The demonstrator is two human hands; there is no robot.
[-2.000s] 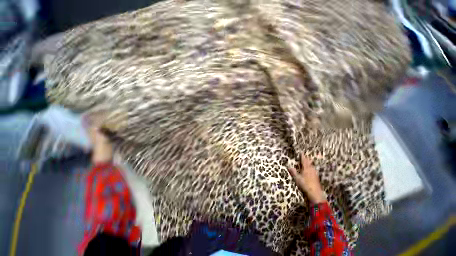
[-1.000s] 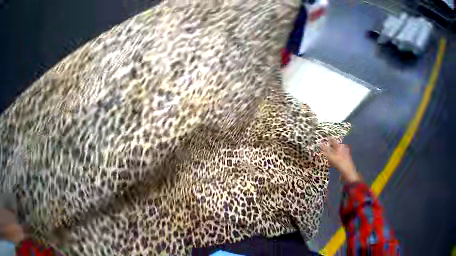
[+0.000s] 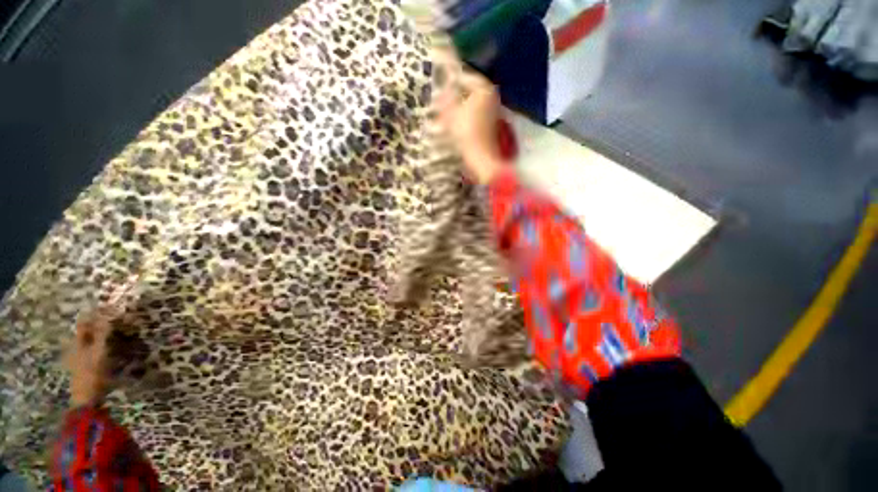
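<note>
The leopard-print fabric (image 3: 279,221), tan with black spots, fills the left and middle of the view and hangs in folds towards me. My right hand (image 3: 472,120) is blurred at the fabric's upper right edge, with its fingers closed around that edge. My left hand (image 3: 91,356) is at the lower left on the fabric, beside a dark fold; it is blurred and its fingertips are hard to make out, so its grip is unclear.
The cream platform board (image 3: 616,202) lies low at the right behind my right arm. A white machine housing (image 3: 575,62) with a red stripe and a green bar (image 3: 496,27) are at the top. A yellow floor line (image 3: 809,332) and a pale wrapped bundle (image 3: 836,34) are at the right.
My right hand has moved from the fabric's lower right edge up and forward to its upper edge. My left hand has come further into view. The platform appears nearer.
</note>
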